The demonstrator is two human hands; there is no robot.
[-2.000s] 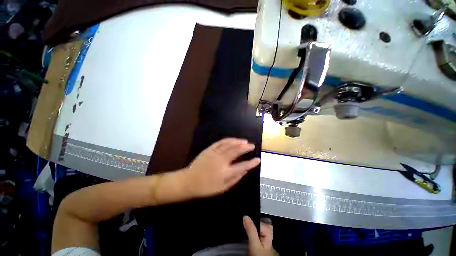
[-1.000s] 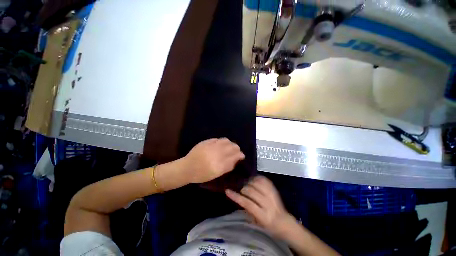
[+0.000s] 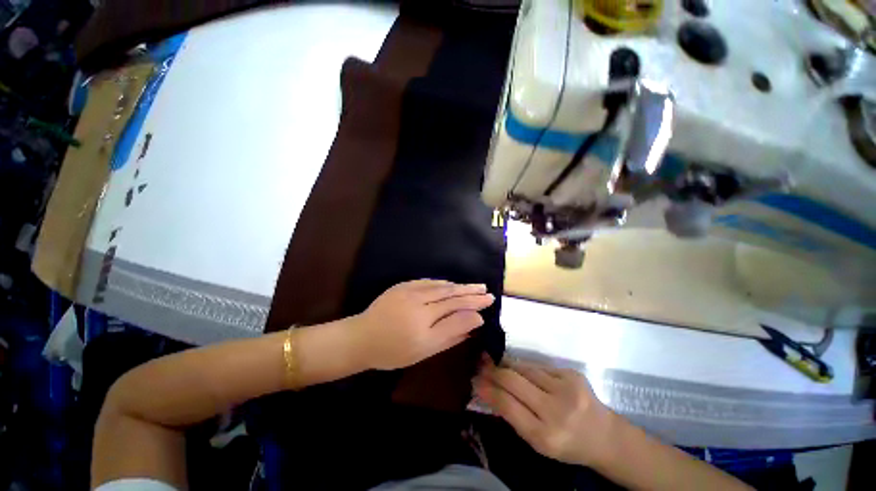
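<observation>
A black panel (image 3: 423, 192) lies over a brown panel (image 3: 322, 216) on the white table, running from the back toward me along the left of the white sewing machine (image 3: 576, 105). The panels' right edge passes by the presser foot (image 3: 501, 217). My left hand (image 3: 423, 323) lies flat on the black panel, fingers pointing right, holding nothing. My right hand (image 3: 538, 405) is at the table's front edge, its fingertips pinching the right edge of the panels near their front end. Its thumb is partly hidden.
Yellow and black snips (image 3: 797, 353) lie right of the machine bed. A printed ruler strip (image 3: 182, 305) runs along the table's front edge. Brown cloth (image 3: 182, 21) lies at the back left, near brown board (image 3: 82, 173). Blue crates show below the table.
The panels have moved back past the foot, with a fold now behind at the left. My right hand has risen from below the table to the panels' edge. The camera view has shifted.
</observation>
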